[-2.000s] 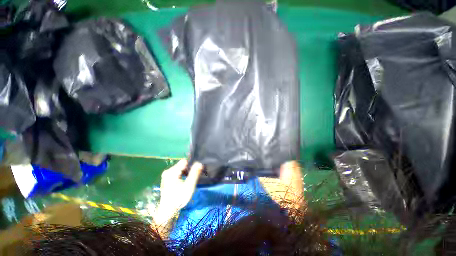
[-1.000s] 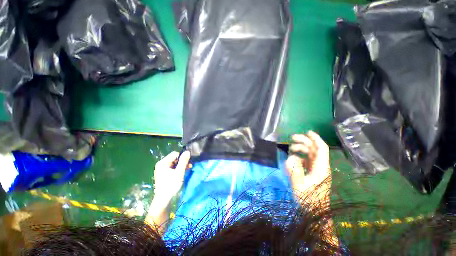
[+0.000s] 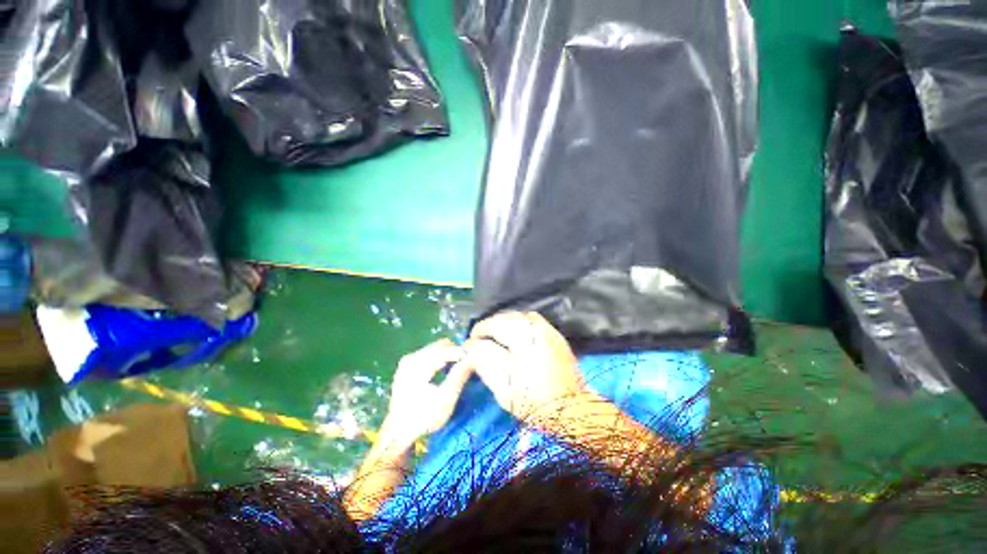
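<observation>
A black plastic bag (image 3: 617,173) lies flat on the green side table (image 3: 346,222), its folded mouth hanging over the near edge towards my lap. My left hand (image 3: 431,392) is at the left corner of the mouth, fingers bent close to the film. My right hand (image 3: 525,363) has its fingertips pinched on the same left corner, beside my left fingertips. The fingers hide the corner, so whether my left hand grips film cannot be told. The right corner of the mouth is free.
Crumpled black bags (image 3: 314,81) lie at the left, some hanging over the table edge. More black bags (image 3: 898,216) lie at the right. A blue-and-white plastic container (image 3: 162,341) and brown cartons (image 3: 124,449) are on the green floor, with a yellow line (image 3: 233,411).
My right hand has moved left from the bag's right side to its left corner, beside my left hand. The view has shifted, so the bag shows further right.
</observation>
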